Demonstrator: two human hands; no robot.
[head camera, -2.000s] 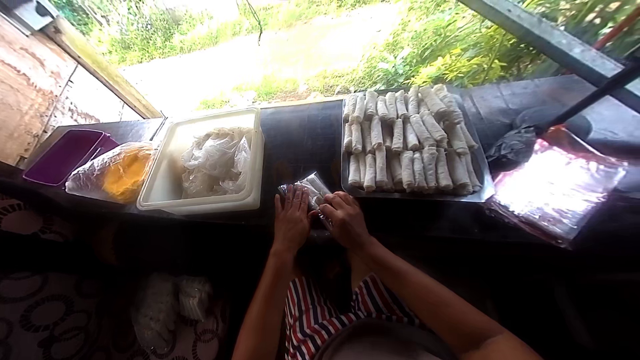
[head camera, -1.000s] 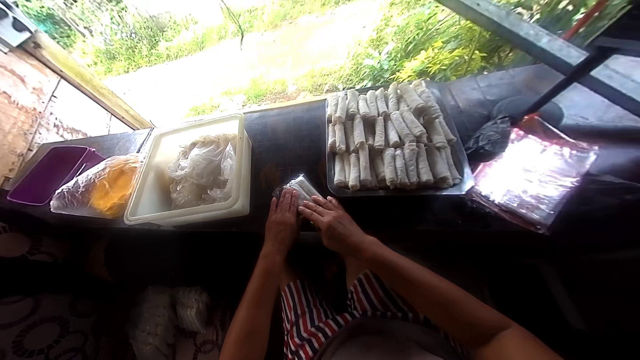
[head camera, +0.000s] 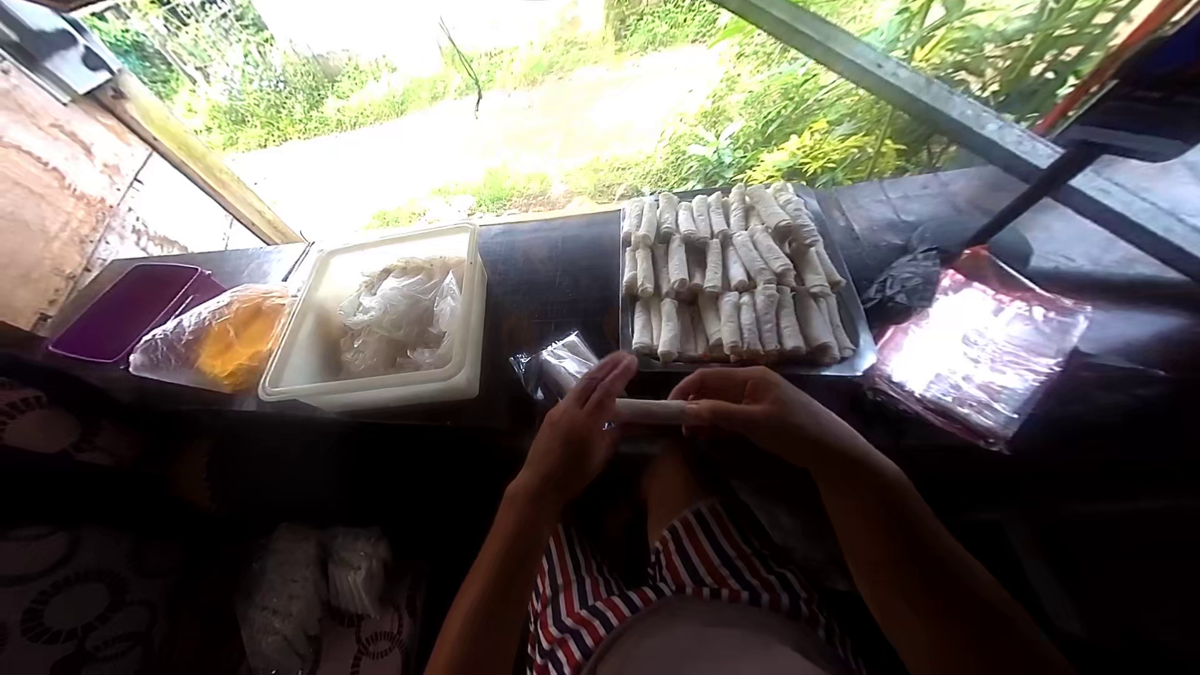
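Note:
Near the counter's front edge, my right hand (head camera: 764, 412) grips one end of a pale rolled wrapper (head camera: 649, 412). The roll's other end meets the palm side of my left hand (head camera: 583, 427), whose fingers are close together and raised; whether they grip it is hard to tell. A clear plastic wrap or bag (head camera: 565, 361) lies on the counter just beyond my left hand, partly hidden by it. Behind my right hand stands a metal tray (head camera: 861, 361) with several similar rolls stacked in three rows.
Left of my hands is a white plastic container (head camera: 469, 375) holding a plastic bag (head camera: 403, 314). Farther left are a bag with orange contents (head camera: 230, 342) and a purple tray (head camera: 127, 309). A stack of clear plastic packets (head camera: 984, 347) and a black bag (head camera: 905, 281) lie right of the metal tray.
Both hands were together over the plastic on the counter; now my right hand is farther right, with a pale roll showing between the hands.

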